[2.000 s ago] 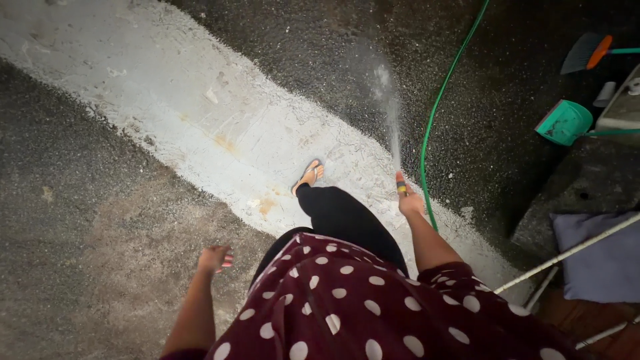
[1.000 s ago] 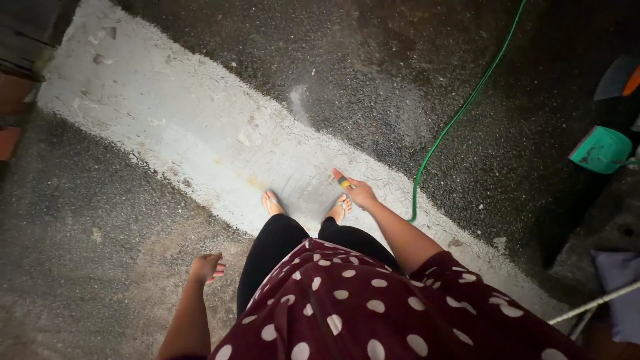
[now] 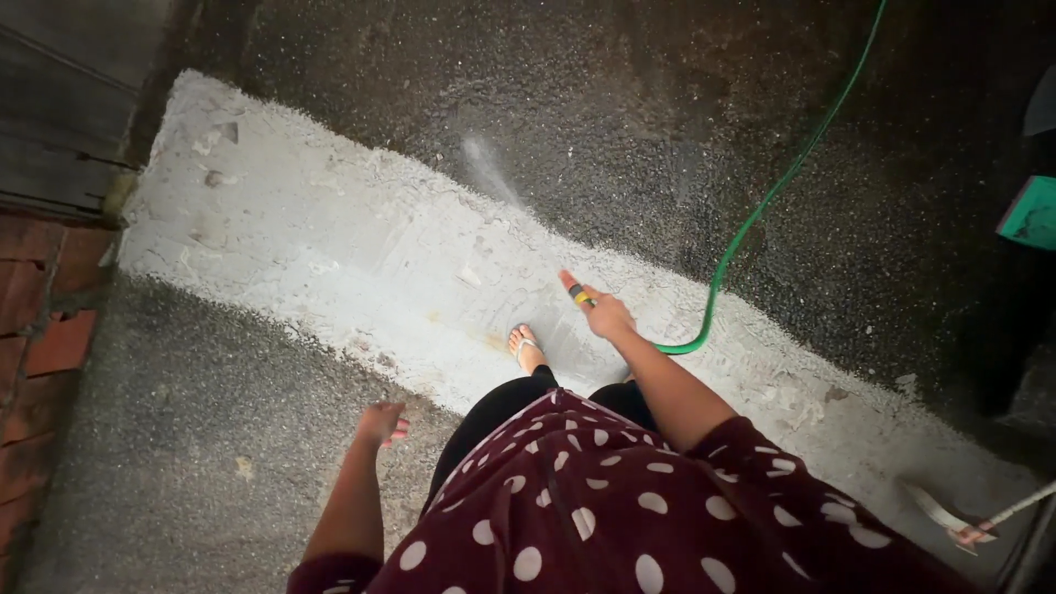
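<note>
My right hand point(image 3: 609, 315) is closed around a hose nozzle point(image 3: 577, 291) with a yellow and grey band, at the end of a green garden hose point(image 3: 747, 223). A water spray point(image 3: 492, 172) leaves the nozzle toward the upper left and falls on the dark wet ground past the pale strip. My left hand point(image 3: 383, 424) hangs over the rough ground at lower left, holding nothing, its fingers loosely curled and apart. A foot in a flip-flop point(image 3: 525, 346) stands on the pale cement strip point(image 3: 371, 239); the other foot is mostly hidden by my leg.
A wall of reddish bricks point(image 3: 62, 342) borders the left side. At the right edge are a green dustpan point(image 3: 1031, 213) and, lower down, a pale rope point(image 3: 1023, 503). The hose curves over the strip on my right. Dark wet, gritty ground point(image 3: 610, 107) lies ahead.
The view has shifted left, bringing the brick wall in. The spray now points to the upper left, where it pointed nearly straight ahead two seconds ago. My right hand still holds the nozzle.
</note>
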